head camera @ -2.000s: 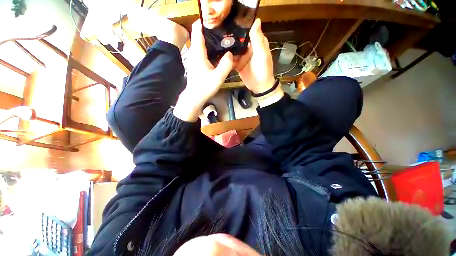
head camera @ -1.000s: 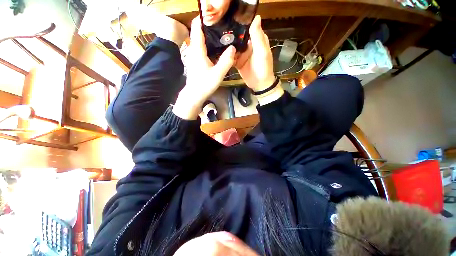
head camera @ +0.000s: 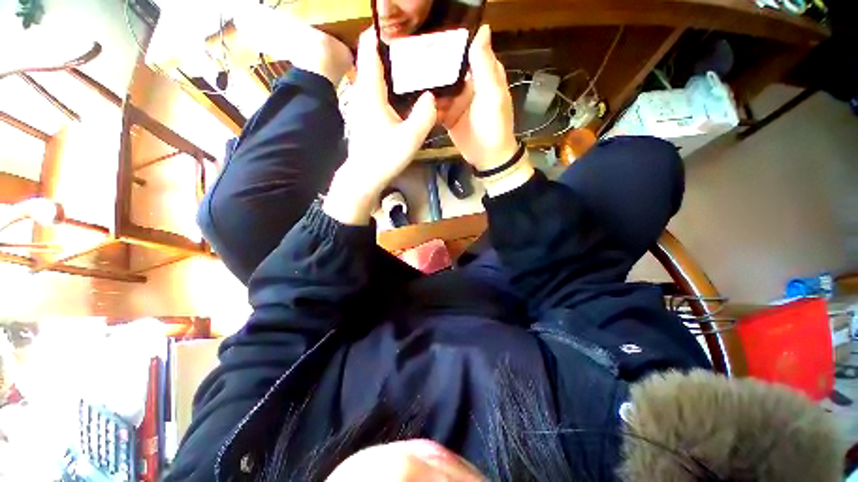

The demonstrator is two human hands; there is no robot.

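A dark smartphone [head camera: 428, 61] is held upright between my two hands at the top centre, its upper end cut off by the picture's edge. Its screen shows part of a face at the top and a blank white panel across the middle. My left hand [head camera: 388, 136] grips the phone's left side, its thumb at the lower edge. My right hand [head camera: 484, 113], with a thin black band on the wrist, grips the right side. Some fingers are hidden behind the phone.
A long wooden table [head camera: 564, 17] runs along the top, with cables and a white box [head camera: 682, 118] beneath. Wooden chairs [head camera: 122, 188] stand left. A red bag or bin [head camera: 788, 348] is right. A keypad [head camera: 103, 438] and upright books [head camera: 150, 414] are lower left.
The round shutter button and small icons on the screen have given way to a white panel. The face on the screen has shifted slightly. My hands have hardly moved.
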